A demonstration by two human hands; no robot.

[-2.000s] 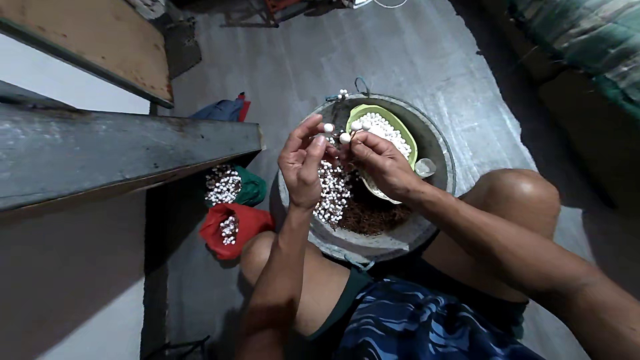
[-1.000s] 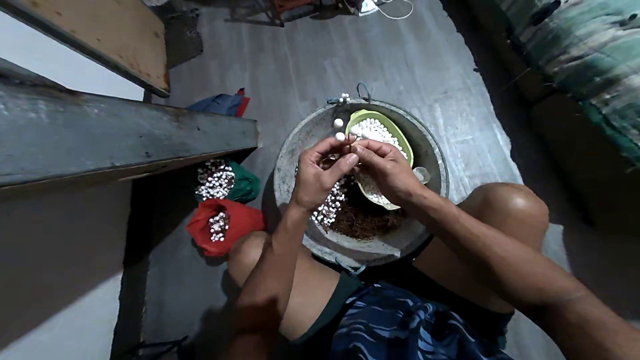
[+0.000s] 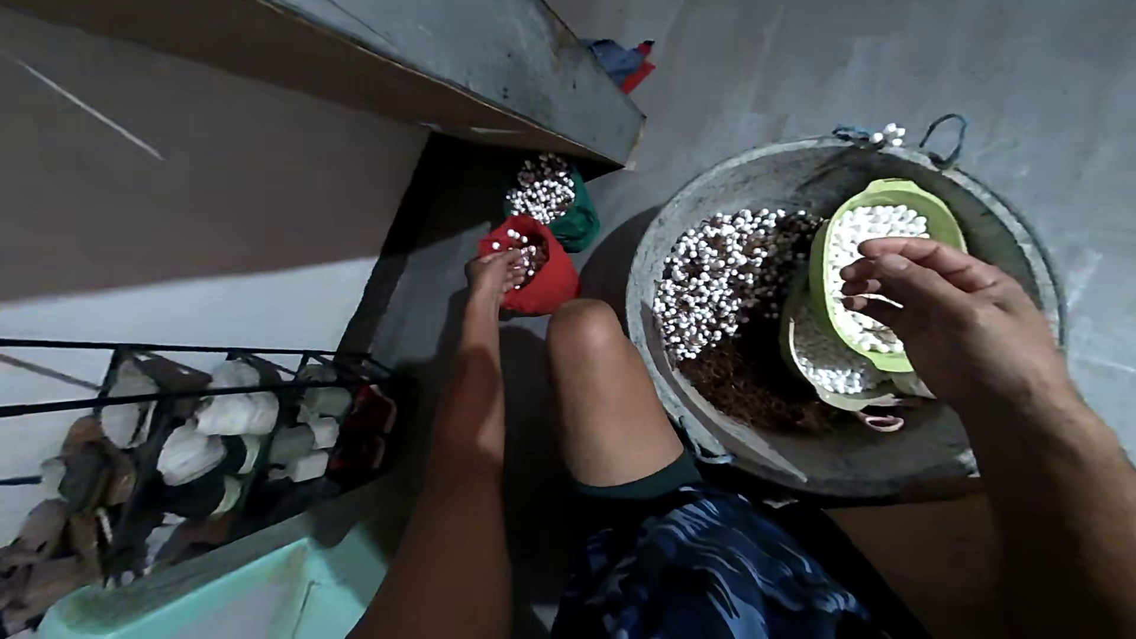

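My left hand point(image 3: 497, 271) reaches to the rim of a red cloth bag point(image 3: 555, 280) of small white pieces on dark stems; its fingertips are at the opening and whether they grip anything is unclear. My right hand point(image 3: 954, 311), fingers curled and slightly apart, hovers over a green plastic basket point(image 3: 942, 222) of loose white pieces point(image 3: 879, 222). Nothing shows between its fingers. The basket sits in a large round grey tub point(image 3: 701, 195), partly over a second container point(image 3: 830, 377). Stemmed white pieces point(image 3: 710, 284) and brown stems point(image 3: 754, 390) lie at the tub's left side.
A green bag point(image 3: 581, 217) of stemmed white pieces stands behind the red one, below a grey ledge point(image 3: 532, 80). A black metal rack point(image 3: 257, 382) holding shoes is at the lower left, near a turquoise plastic container point(image 3: 293, 568). My knee point(image 3: 590, 337) is between bag and tub.
My hands have parted from over the tub: the left has gone left to the red bag, while the right stays above the green basket. The view has swung left.
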